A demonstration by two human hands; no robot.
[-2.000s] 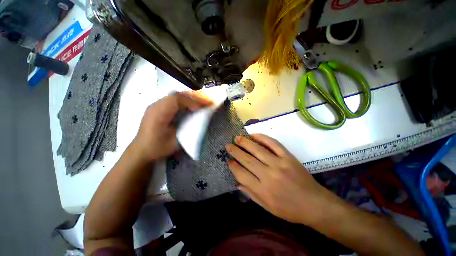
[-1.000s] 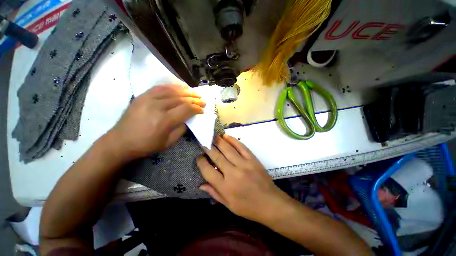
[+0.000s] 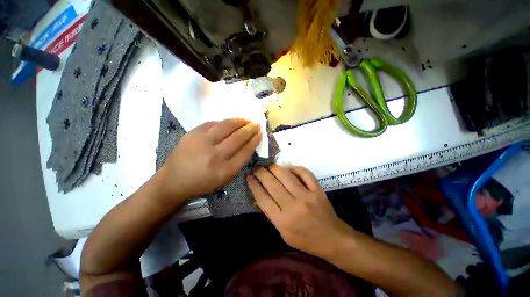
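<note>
A grey patterned cut piece [image 3: 232,195] lies at the table's front edge, in front of the sewing machine head [image 3: 249,61]. A white piece [image 3: 216,103] lies over it and runs back towards the presser foot area. My left hand [image 3: 212,154] presses on the white piece with its fingers together, the fingertips near its right edge. My right hand [image 3: 296,209] rests on the right part of the grey piece, fingertips on the cloth. My palms hide part of both pieces. Where the needle meets the cloth cannot be made out.
A fanned stack of grey panels [image 3: 87,110] lies at the left, beside a dark spool rod [image 3: 36,57]. Green-handled scissors [image 3: 376,98] lie right of the machine head. A yellow thread bundle [image 3: 317,35] hangs there. A dark stack [image 3: 494,93] and blue basket [image 3: 485,197] are at the right.
My left hand has moved from the back of the white piece towards the front right, near my right hand. The white piece lies flatter and spreads wider. The camera view has shifted.
</note>
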